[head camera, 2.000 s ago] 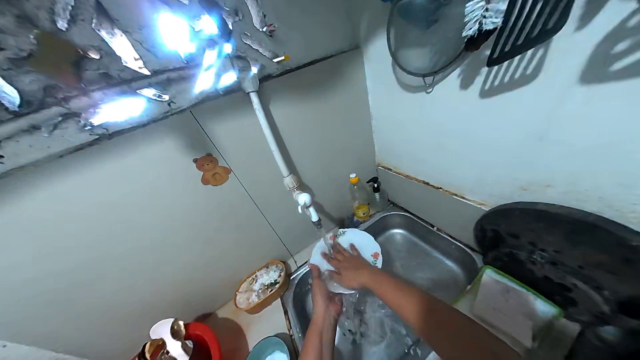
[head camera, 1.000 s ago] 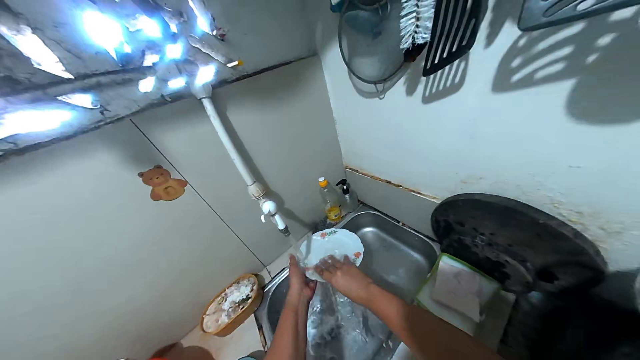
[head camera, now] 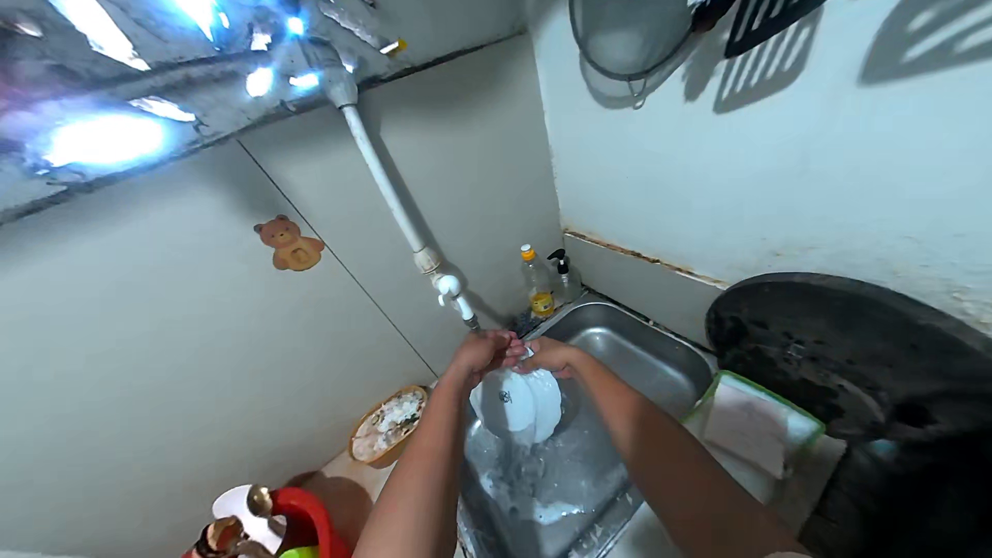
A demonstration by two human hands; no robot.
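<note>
Under the spout of a white plastic tap (head camera: 456, 293), my left hand (head camera: 490, 353) and my right hand (head camera: 547, 356) meet close together. Just below them are white plates (head camera: 504, 404), overlapping and tilted above the left basin of the stainless steel sink (head camera: 651, 350). The fingers of both hands are near the plates' upper edge; their exact grip is hidden. A small whitish thing shows between the fingers. Water and suds lie in the basin below.
A bottle with yellow liquid (head camera: 538, 282) and a pump bottle (head camera: 566, 276) stand behind the sink. An oval basket (head camera: 387, 428) sits left, near a red container (head camera: 310, 521). Right are a green-edged tray (head camera: 814, 434) and a large dark round object (head camera: 845, 349). A strainer (head camera: 632, 39) hangs above.
Earlier both hands were on a white plate with orange marks, its face upward. Now the hands are together beneath the tap, and overlapping white plates show below them.
</note>
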